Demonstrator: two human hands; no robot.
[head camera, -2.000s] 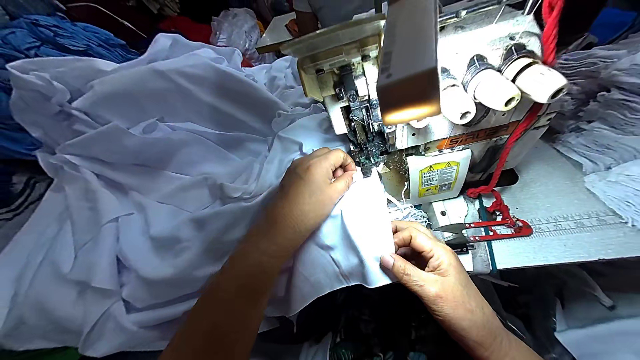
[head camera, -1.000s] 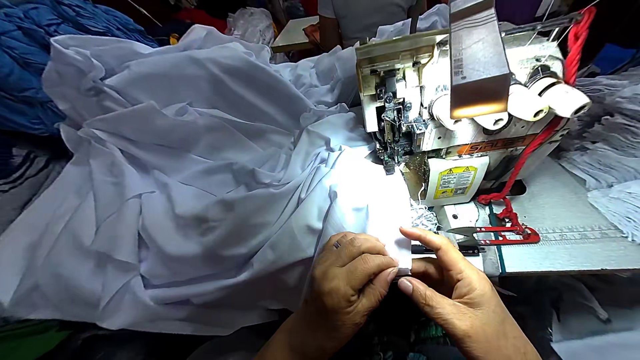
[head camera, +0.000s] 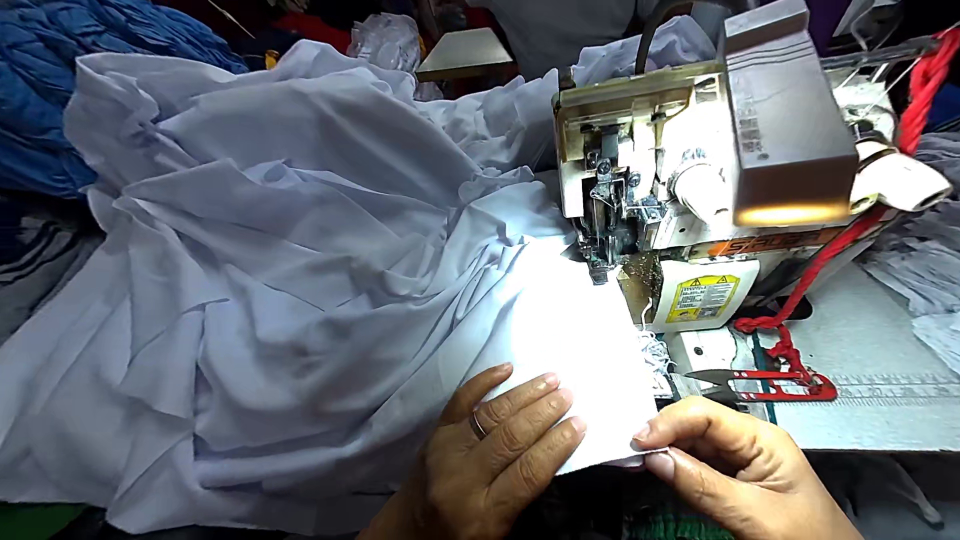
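Observation:
White fabric (head camera: 300, 322) spreads in folds over the left and middle, its right edge under the presser foot of an overlock sewing machine (head camera: 645, 157). My left hand (head camera: 510, 450) lies on the fabric near its front edge, fingers spread, a ring on one finger; whether its thumb grips the underside is hidden. Between the thumb and index finger of my right hand (head camera: 720, 457), the front right corner of the fabric is pinched. Red-handled thread snips (head camera: 780, 385), tied to a red cord (head camera: 817, 262), lie just above my right hand.
A lamp housing (head camera: 787, 127) hangs in front of the machine head. Cut thread ends (head camera: 654, 356) gather beside the needle plate. Blue fabric (head camera: 45, 82) is heaped at the far left, and white cloth pieces (head camera: 922, 247) are piled on the right. Part of a person shows behind the machine.
My left hand has moved from beside the presser foot down to the fabric's front edge, then from pinching near the corner to lying on top. My right hand has stayed near the fabric's right edge.

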